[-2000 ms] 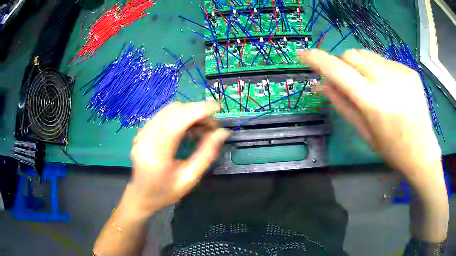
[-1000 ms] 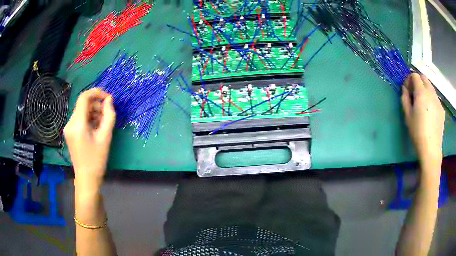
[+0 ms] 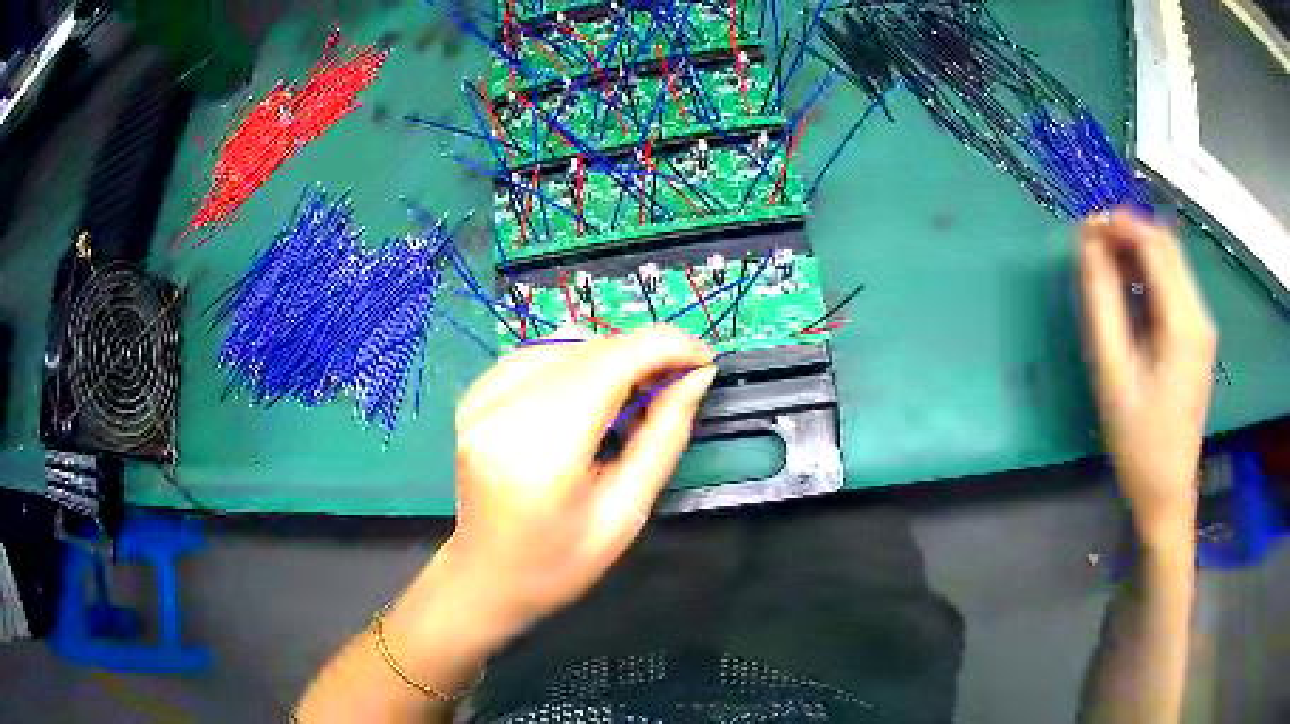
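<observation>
The black carrier (image 3: 812,450) holds rows of green circuit boards (image 3: 771,314) with small silvery-white parts and red, blue and black wires standing in them. My left hand (image 3: 566,460) is over the carrier's near end, thumb and fingertips pinched on a thin blue wire (image 3: 631,407) by the nearest board; it covers part of the oval handle. My right hand (image 3: 1149,340), slightly blurred, is just below the right blue wire bundle (image 3: 1082,159); I cannot tell whether its fingertips hold a wire.
A blue wire pile (image 3: 333,311) and a red wire pile (image 3: 283,130) lie left of the carrier. Black wires (image 3: 941,78) lie upper right. A black fan (image 3: 122,354) stands at far left. A pale frame (image 3: 1163,127) is at the right edge.
My left hand has moved right from the blue pile to the carrier's near end. My right hand has come slightly left and stays near the right bundle. The view has shifted a little.
</observation>
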